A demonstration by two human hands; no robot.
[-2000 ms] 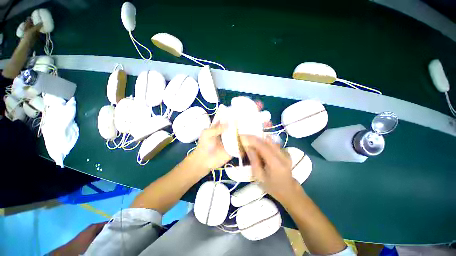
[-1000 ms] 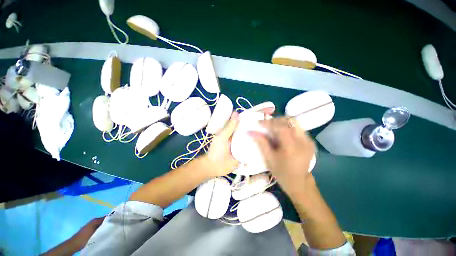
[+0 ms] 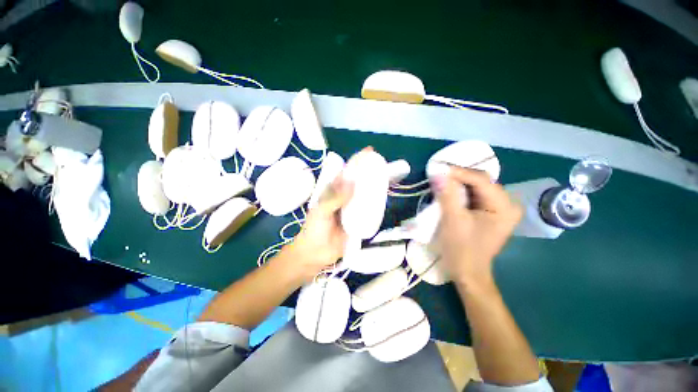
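Observation:
My left hand holds a glossy white rounded housing upright at the centre, its cord hanging down. My right hand is to the right of it, apart from it and blurred, with a crumpled white wiping cloth in its fingers. Several white housings lie below the hands near my lap, one with a dark line. Another lined housing lies just behind my right hand.
A cluster of housings with tangled cords lies at left. An open-lidded dispenser bottle stands at right. Beyond the grey rail, housings lie on the green belt. A white cloth heap is at far left.
My right hand has moved right, off the housing, with the cloth. The housing in my left hand now stands upright. Housings on the belt have shifted left. The neighbour's hand is gone from view.

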